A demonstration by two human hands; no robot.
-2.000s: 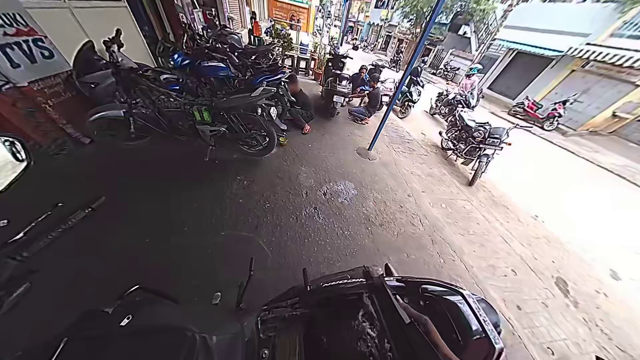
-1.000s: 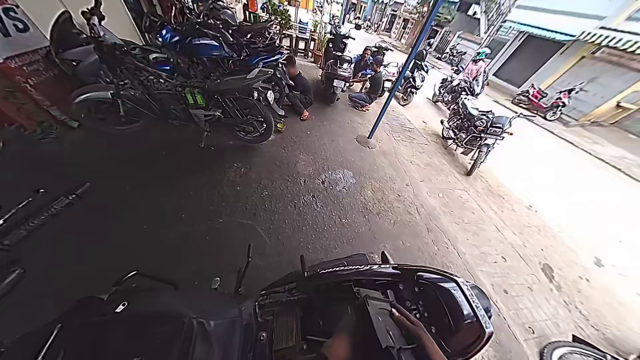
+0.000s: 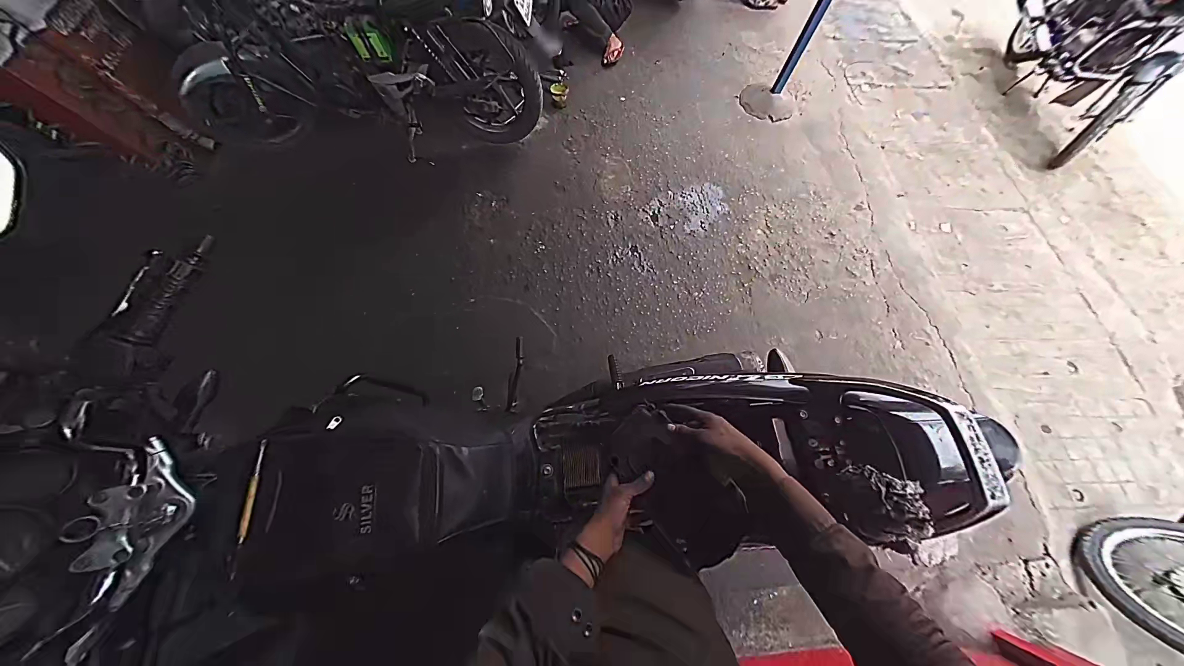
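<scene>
A black motorcycle lies across the lower view, with its tail section (image 3: 906,435) uncovered to the right of the dark seat (image 3: 398,490). Over the open frame, my left hand (image 3: 622,504), with a dark band at the wrist, grips the lower edge of a dark part (image 3: 641,444). My right hand (image 3: 708,430) has its fingers on the upper right edge of that same part, whose kind I cannot tell. A ribbed brownish component (image 3: 582,468) sits just left of it. A crumpled grey rag (image 3: 893,499) rests on the tail. A yellow-handled tool (image 3: 249,504) lies left of the seat lettering.
Parked motorcycles stand at the upper left, near a person's foot (image 3: 612,50) and a small yellow container (image 3: 559,94). A blue pole (image 3: 801,46) rises from the ground. Another motorcycle (image 3: 1101,65) is at the upper right; a spoked wheel (image 3: 1138,573) is at the lower right.
The view has tilted down. My right hand has moved left from the panel-like piece at the tail to the dark part over the frame, and my left hand now shows clearly.
</scene>
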